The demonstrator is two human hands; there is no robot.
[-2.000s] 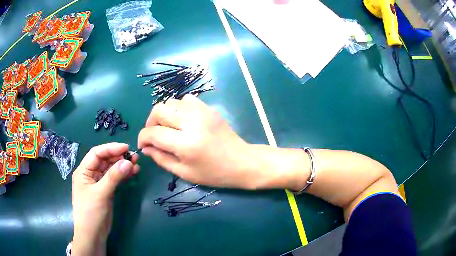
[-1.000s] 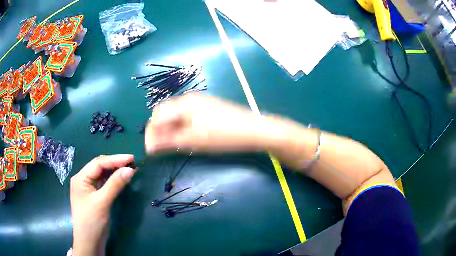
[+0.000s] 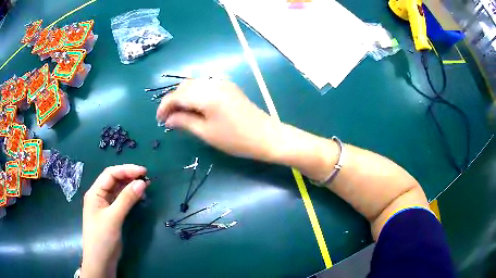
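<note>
My left hand (image 3: 117, 201) pinches a small black connector housing (image 3: 144, 179) between thumb and fingertips at lower left. My right hand (image 3: 204, 114) is over the pile of black wire leads (image 3: 166, 87) and covers most of it; its fingertips are bent down at the pile's near edge, and I cannot tell if they hold a lead. Finished lead assemblies (image 3: 186, 233) lie below, black wires meeting at dark blobs, one spread in a V (image 3: 185, 206). A cluster of loose connector housings (image 3: 116, 138) lies left of my right hand, with a single one (image 3: 156, 144) beside it.
Orange circuit boards (image 3: 50, 103) group at left, beside a bag of black parts (image 3: 65, 172). A bag of white parts (image 3: 140, 40) lies at the top. White sheets (image 3: 321, 43), a small clear bag (image 3: 382, 42) and a yellow tool (image 3: 416, 27) with black cord are upper right.
My right hand has moved away from my left fingertips, up to the wire pile. It uncovers the V-shaped assembly and the single housing. My left hand stays nearly in place, still pinching.
</note>
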